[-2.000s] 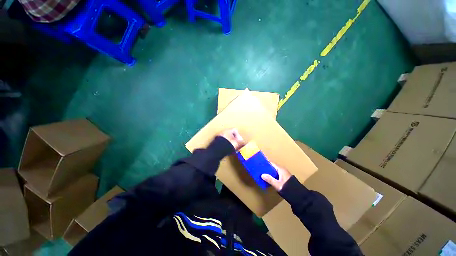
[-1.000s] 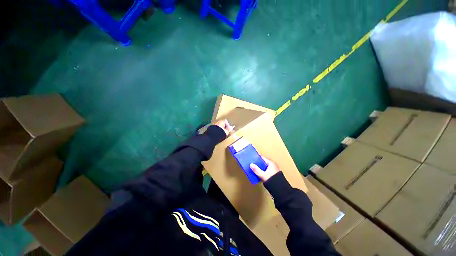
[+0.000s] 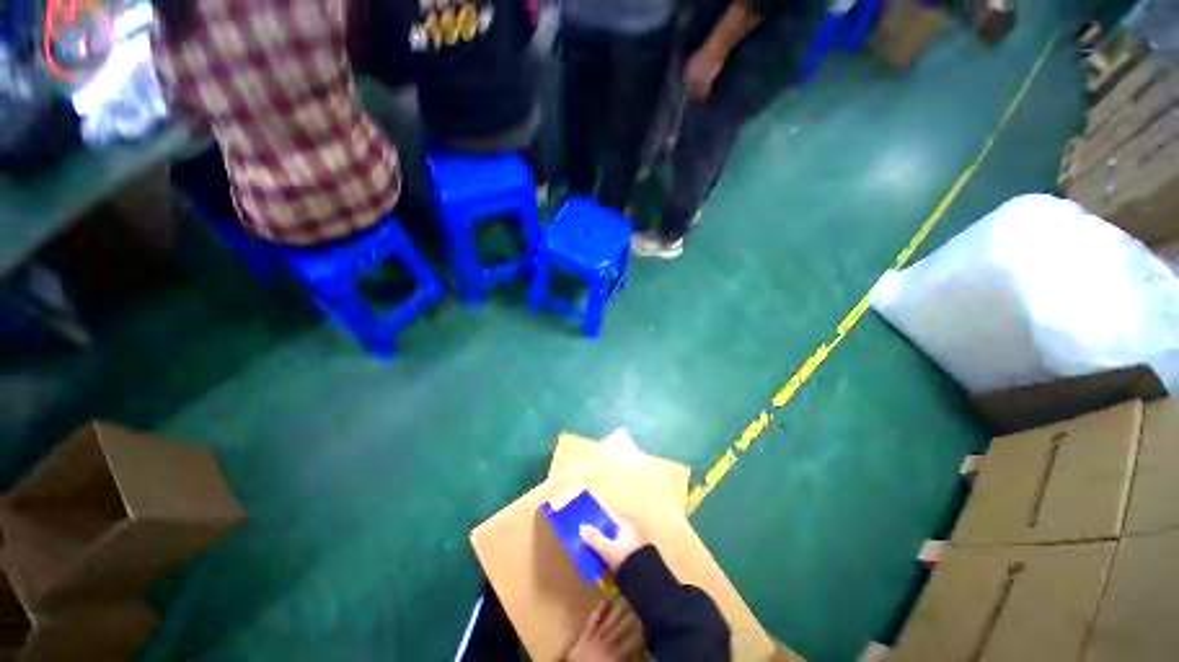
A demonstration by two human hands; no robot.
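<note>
A brown carton [image 3: 517, 550] is at the bottom centre, against my legs, with flap edges showing at its far end. My right hand [image 3: 616, 543] is shut on the blue tape dispenser [image 3: 577, 528], which lies over the carton's upper panel with its pale end pointing away from me. A blurred hand, which looks like my left hand [image 3: 605, 634], is low over the carton beside my right sleeve, cut off by the bottom edge. Its grip cannot be made out. No tape strip can be told on the card.
Open brown cartons [image 3: 155, 491] stand at the lower left. Printed cartons [image 3: 1054, 472] line the right, with a white wrapped bundle [image 3: 1021, 291] behind them. Blue stools [image 3: 588, 239] and several people are at the top left and centre. A yellow line [image 3: 847, 323] crosses the green floor.
The view has tilted up, bringing people and stools into it. My left hand has left the carton's far end and is now near the bottom edge. My right hand still holds the dispenser.
</note>
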